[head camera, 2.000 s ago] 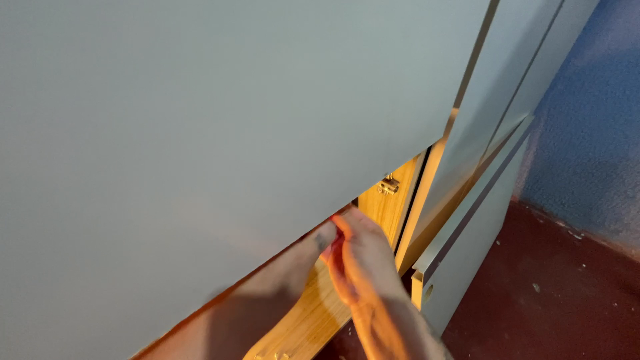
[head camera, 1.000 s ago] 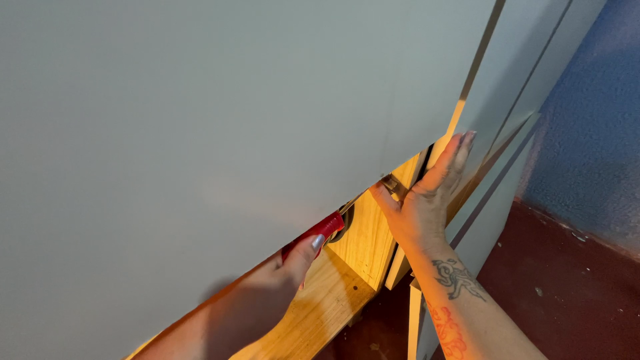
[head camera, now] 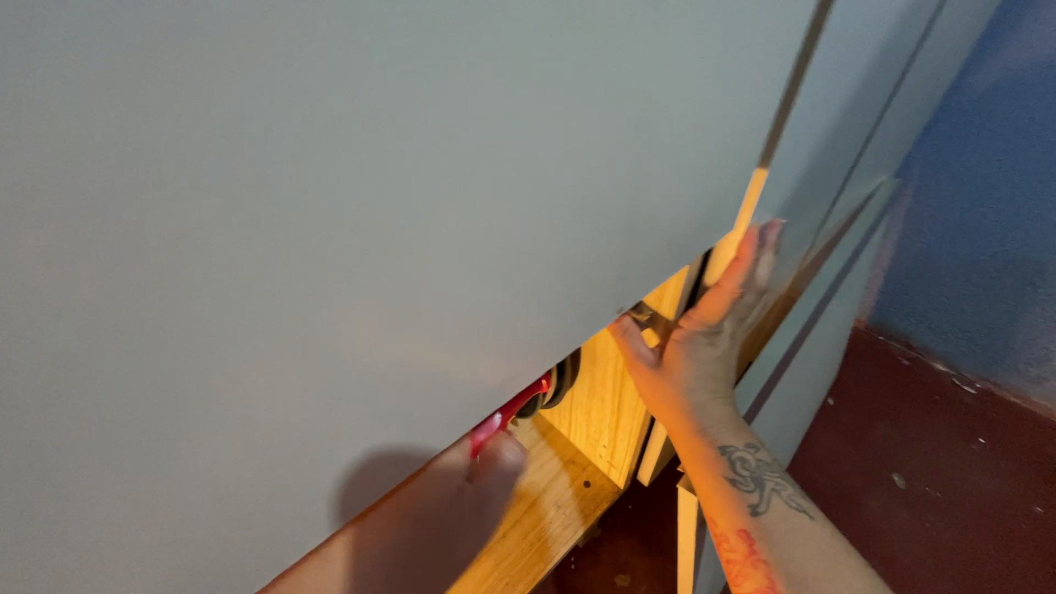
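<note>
A large pale grey panel [head camera: 371,206], seemingly a cabinet door, fills the left and centre and partly hides my left hand [head camera: 495,454]. That hand is closed on a red tool [head camera: 516,408], whose far end is out of sight behind the panel's edge. Close to it, a dark round object [head camera: 563,379] sits by the light wood side board [head camera: 606,404]. My right hand [head camera: 701,355] spreads over the board's front edge, thumb near a metal hinge [head camera: 643,315] and fingers on the grey front beyond. It holds no loose object.
A wooden bottom board [head camera: 540,503] runs below the side board. Another grey panel [head camera: 825,371] stands at an angle on the right, before a blue wall [head camera: 982,198]. The dark red floor [head camera: 932,487] bears scattered pale specks.
Two seconds ago one hand was at the opening, with no red tool visible. One second ago both hands were there with the red tool; since then they have stayed nearly in place.
</note>
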